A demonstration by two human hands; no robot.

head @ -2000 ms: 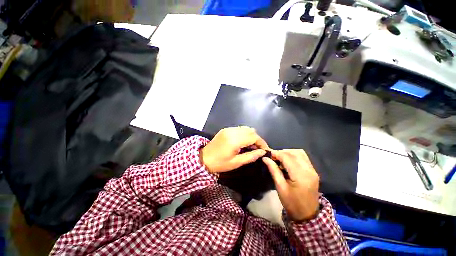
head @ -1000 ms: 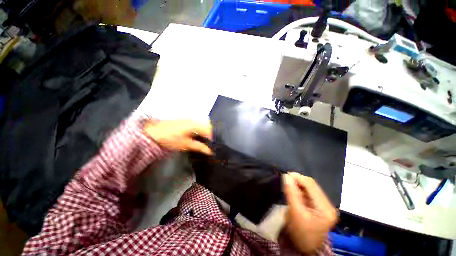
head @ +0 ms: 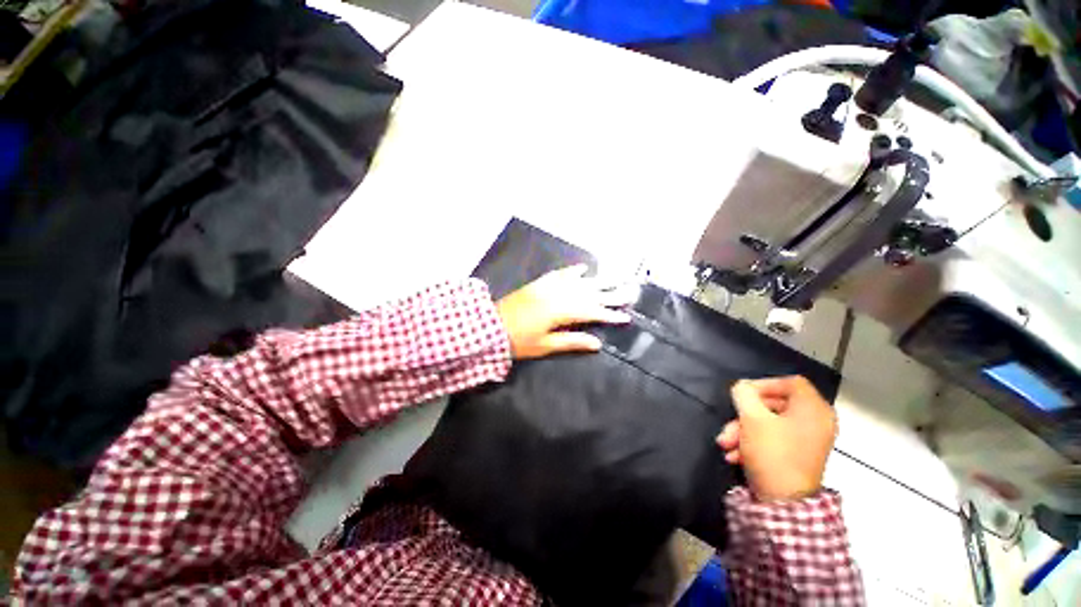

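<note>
The black base panel (head: 518,249) lies on the white table, its far edge by the presser foot (head: 707,280). The softer, shiny black pocket piece (head: 569,439) lies over it and hangs toward my body, with a straight line along its upper part. My left hand (head: 555,311) rests on the black pieces with fingers spread, left of the presser foot. My right hand (head: 779,429) is at the right side of the pocket piece, fingers curled with thumb and fingertips together at the cloth; whether they pinch it is hard to tell.
The white sewing machine head (head: 776,190) stands at the right, with a lit blue screen (head: 1027,385). A large black heap (head: 166,225) is at the left. Thread snips (head: 976,551) and a blue pen (head: 1048,570) lie at the lower right. A blue bin (head: 640,17) is behind the table.
The pocket piece was held bunched, then spread between both hands; now it lies over the base panel. My left hand has moved right onto the cloth, and my right hand has moved up.
</note>
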